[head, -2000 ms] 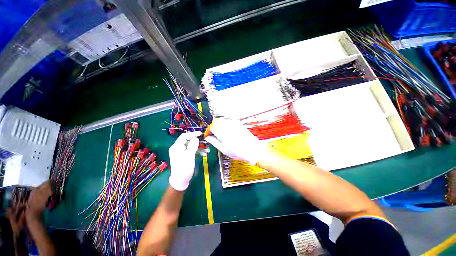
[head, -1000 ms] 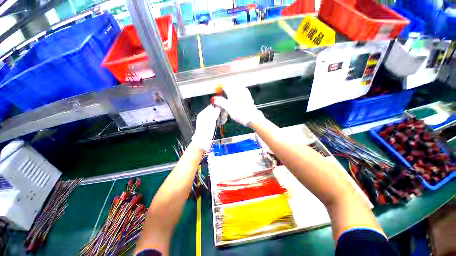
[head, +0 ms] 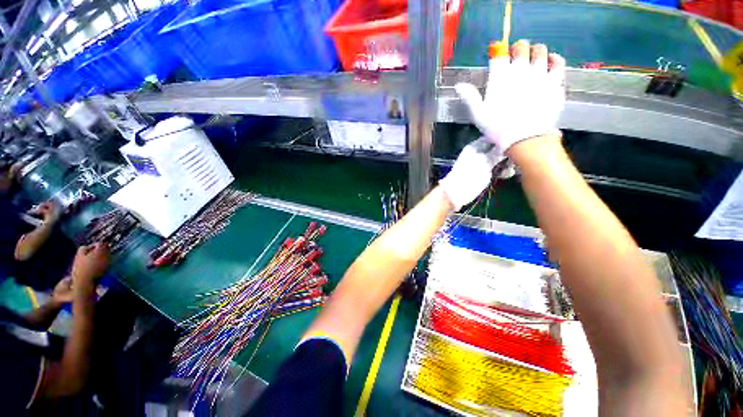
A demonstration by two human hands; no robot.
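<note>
My right hand, in a white glove with bare fingertips and an orange cover on one finger, is raised in front of the shelf edge with its fingers apart and nothing seen in it. My left hand, also gloved, is just below it, partly behind the right wrist. Thin wires hang below my left hand; any connector on them is hidden. The off-white wire tray lies below, with blue wires, red wires and yellow wires in its compartments.
A metal post stands left of my hands. A harness pile lies left of the yellow line. Beyond are a white vented machine and other people's hands. A red crate stands on the shelf. More harnesses lie at right.
The view has swung left and up. My right hand has come off the piece at my left hand and opened, raised above it. My left hand is lower relative to the right.
</note>
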